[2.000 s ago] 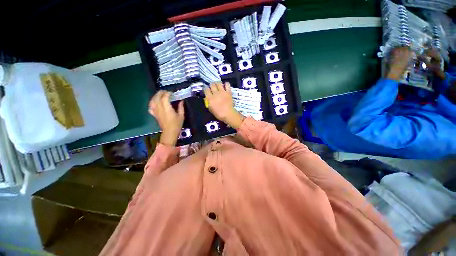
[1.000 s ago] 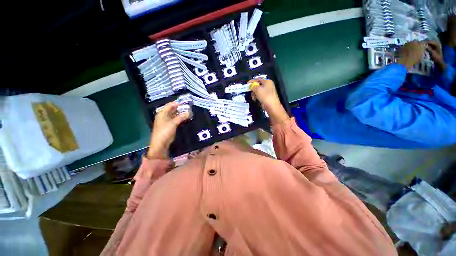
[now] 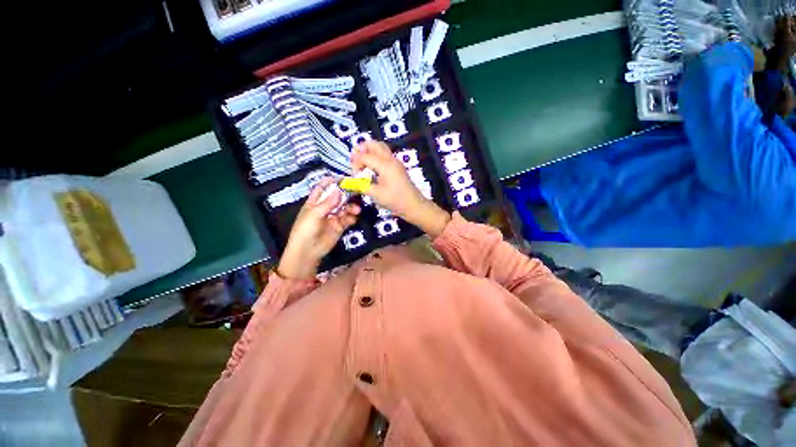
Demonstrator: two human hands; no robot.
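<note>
My left hand is at the near left of the black work tray, fingers closed on a small white piece, probably a watch case. My right hand meets it from the right, with a bright yellow tool or finger cot at its fingertips. The joint between the hands is too small to see. Strapped watches lie overlapped at the tray's far left. Loose strap halves fan out at the far right. Watch cases stand in a column at the right.
A translucent jug with brown tape is on the left. A red strip lies beyond the tray. A person's blue sleeve is at the right, near another parts tray. A cardboard box is below the bench.
My right hand has moved left from the tray's right side to my left hand. The right column of cases is uncovered. The tray appears slightly shifted left. The blue-clothed person's arm has moved up.
</note>
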